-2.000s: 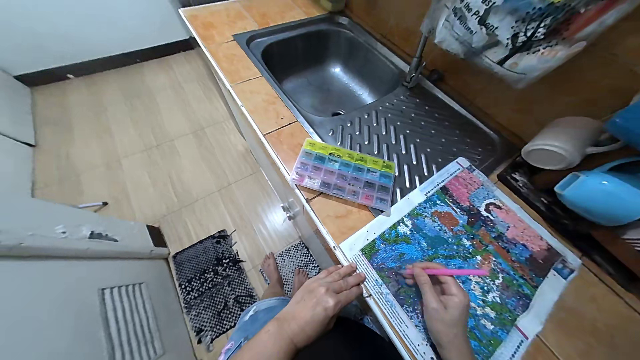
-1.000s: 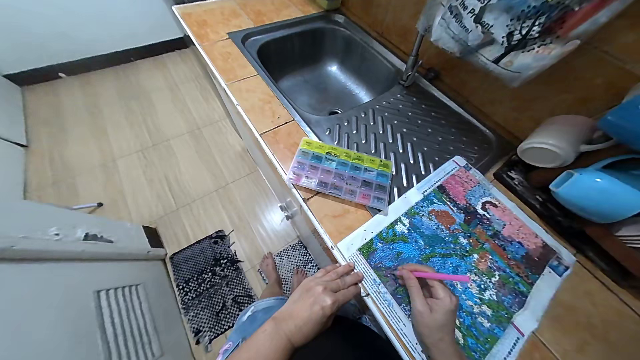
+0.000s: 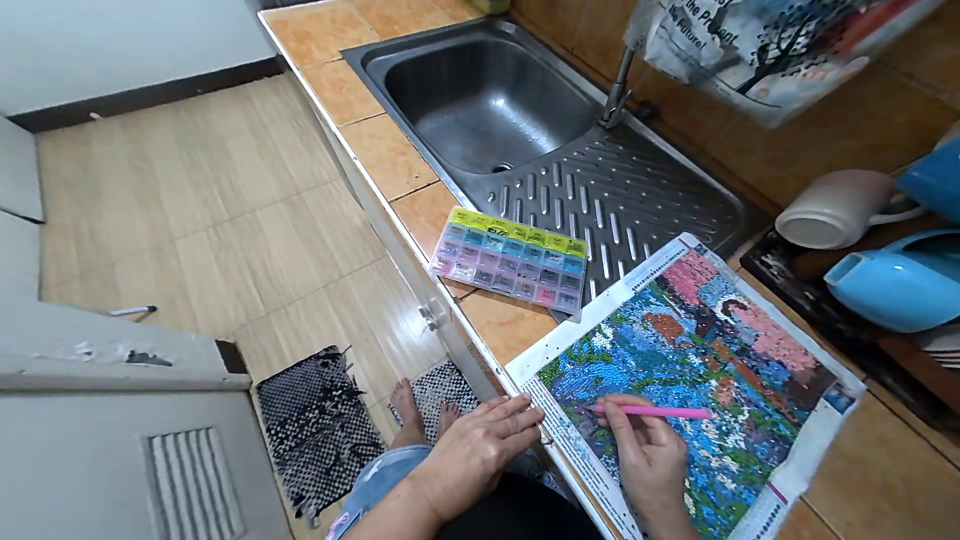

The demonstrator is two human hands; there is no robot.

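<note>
A diamond painting canvas (image 3: 667, 352), largely covered in coloured drills, lies on the tiled counter and partly over the sink's drainboard. My right hand (image 3: 645, 450) holds a pink applicator pen (image 3: 660, 411) between thumb and fingers, its tip at the canvas near the left edge. My left hand (image 3: 487, 442) rests on the counter's edge beside the canvas's left margin, fingers together, palm hidden. Beyond the hands, a compartmented plastic box (image 3: 510, 262) with yellow, blue and pink lids sits at the counter edge, its right part over the drainboard.
Behind the box are a steel sink (image 3: 487, 105) and faucet (image 3: 619, 90). A white mug (image 3: 832, 210) and blue pitcher (image 3: 900, 285) stand in a dark rack at the right. A printed plastic bag (image 3: 757, 52) hangs on the wall. Woven mats (image 3: 319, 427) lie on the floor.
My right hand with the pink pen has shifted slightly left over the canvas since the earliest frame. My left hand stays at the counter edge.
</note>
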